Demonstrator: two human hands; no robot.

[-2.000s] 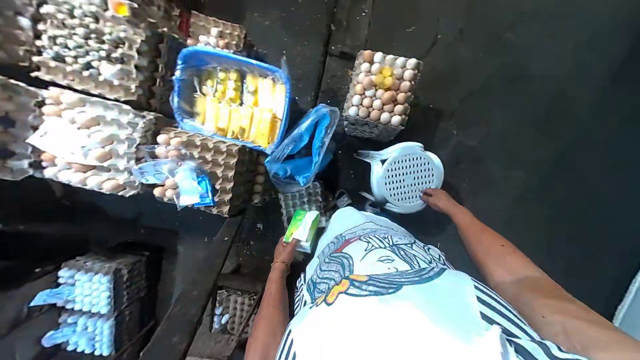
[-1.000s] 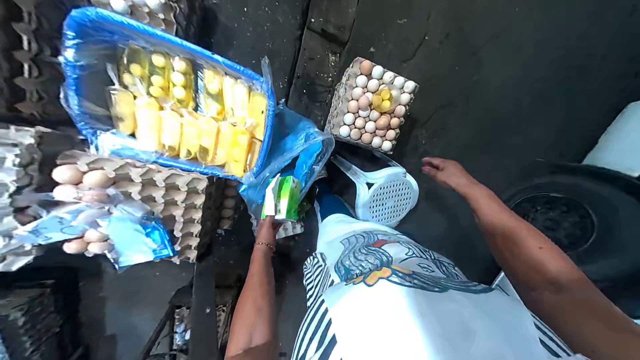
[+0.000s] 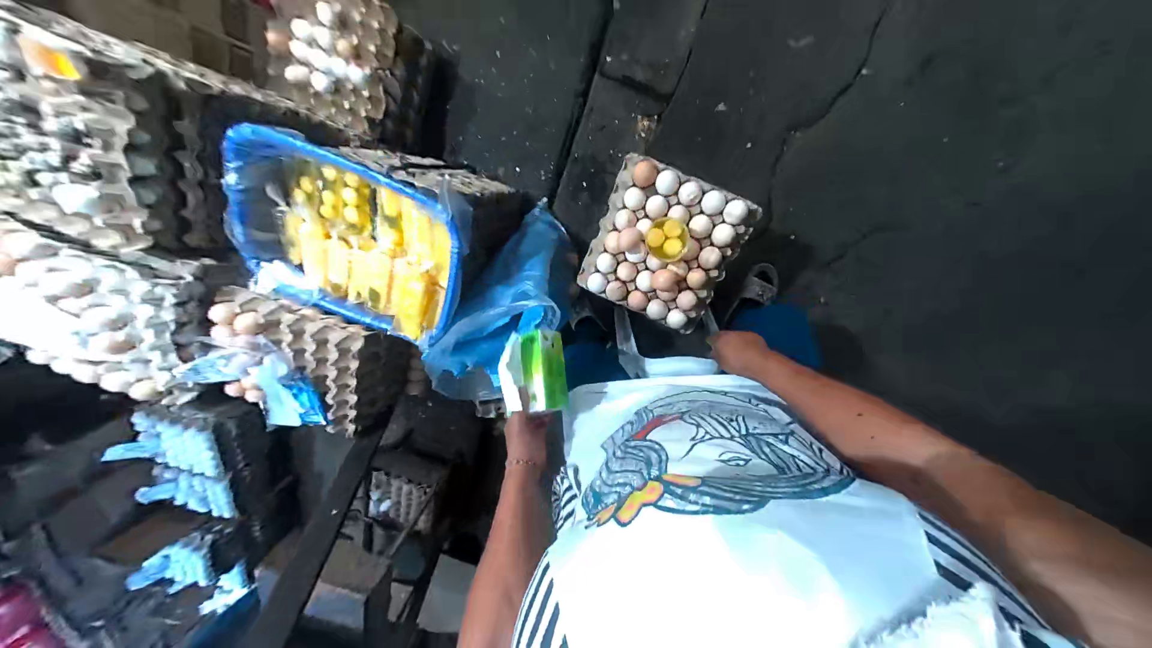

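My left hand [image 3: 529,425] is closed on a green-and-white packet [image 3: 540,371], held in front of a blue plastic bag [image 3: 513,297]. Near a leg of the white plastic stool [image 3: 675,365] is my right hand [image 3: 736,349], its fingers partly hidden; whether it grips the leg cannot be told. The stool's seat is mostly out of sight at the apron's edge. Beyond it stands a stack of egg trays [image 3: 623,193] with brown and white eggs and a small container of yolks [image 3: 667,239] on top. A blue plastic-lined basin [image 3: 454,270] holds bags of yellow egg contents.
Cardboard egg trays [image 3: 337,360] are stacked on the left, with eggs [image 3: 236,319] and blue-and-clear plastic bags [image 3: 292,391] on them. More egg stacks [image 3: 90,342] stand at the far left. A dark, cracked floor [image 3: 945,225] spreads over the right side.
My right hand was on the stool's seat, came off it, and is now by the stool's leg. The stool has moved closer to my body. My left hand still holds the packet.
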